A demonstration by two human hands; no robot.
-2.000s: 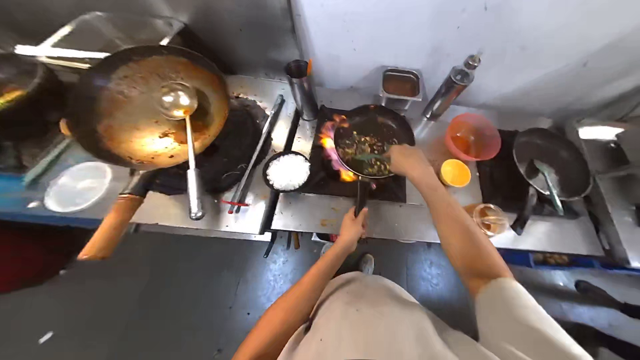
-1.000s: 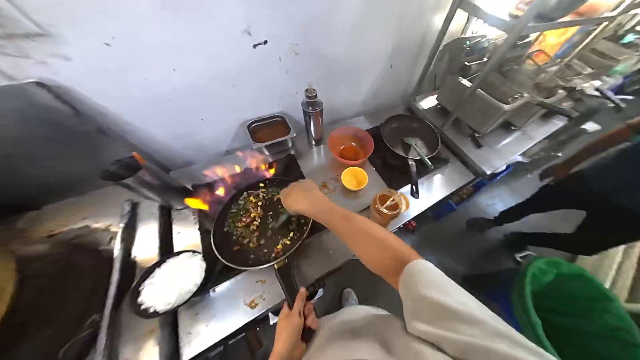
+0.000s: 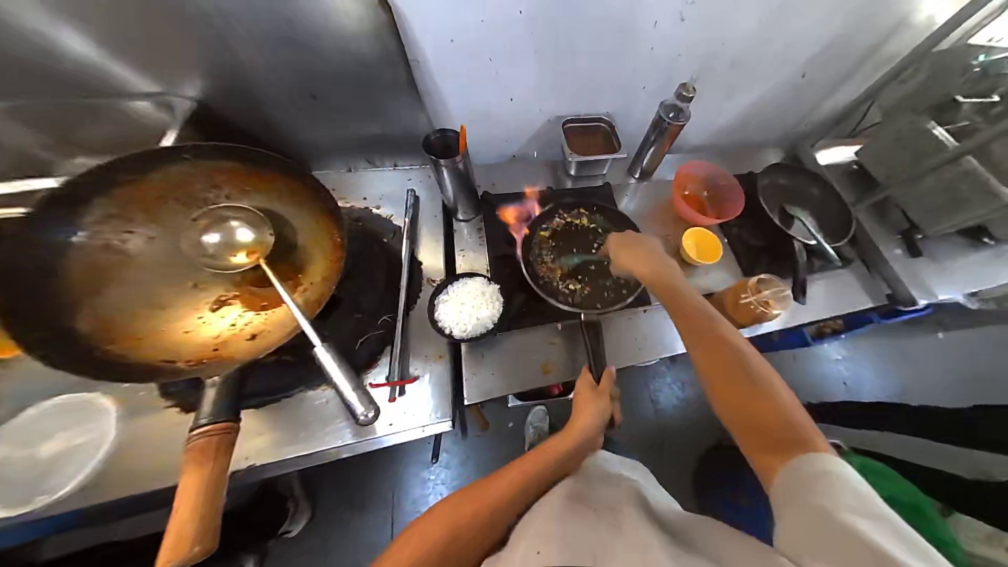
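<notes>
My left hand (image 3: 594,403) is closed around the black handle of a frying pan (image 3: 583,295), which sits over the middle burner. Chopped food bits, some green and yellow, lie spread in the pan, and flame rises at its left rim. In my right hand (image 3: 636,256) is a greenish spatula (image 3: 579,260), its blade down among the food; the fist hides its handle. A black bowl of white rice (image 3: 468,308) stands left of the pan. To the right are a yellow cup (image 3: 701,246) and a translucent red bowl (image 3: 708,193).
A large wok (image 3: 102,260) with a metal ladle (image 3: 299,315) in it fills the left. Metal tongs (image 3: 403,291), a steel cylinder holder (image 3: 453,177), a steel sauce container (image 3: 591,146), a steel bottle (image 3: 663,130), a jar (image 3: 752,301) and a second frying pan (image 3: 805,201) stand around.
The view has swung right and back left. The food looks more spread around the pan than two seconds ago. Both hands keep their hold on the pan handle and spatula.
</notes>
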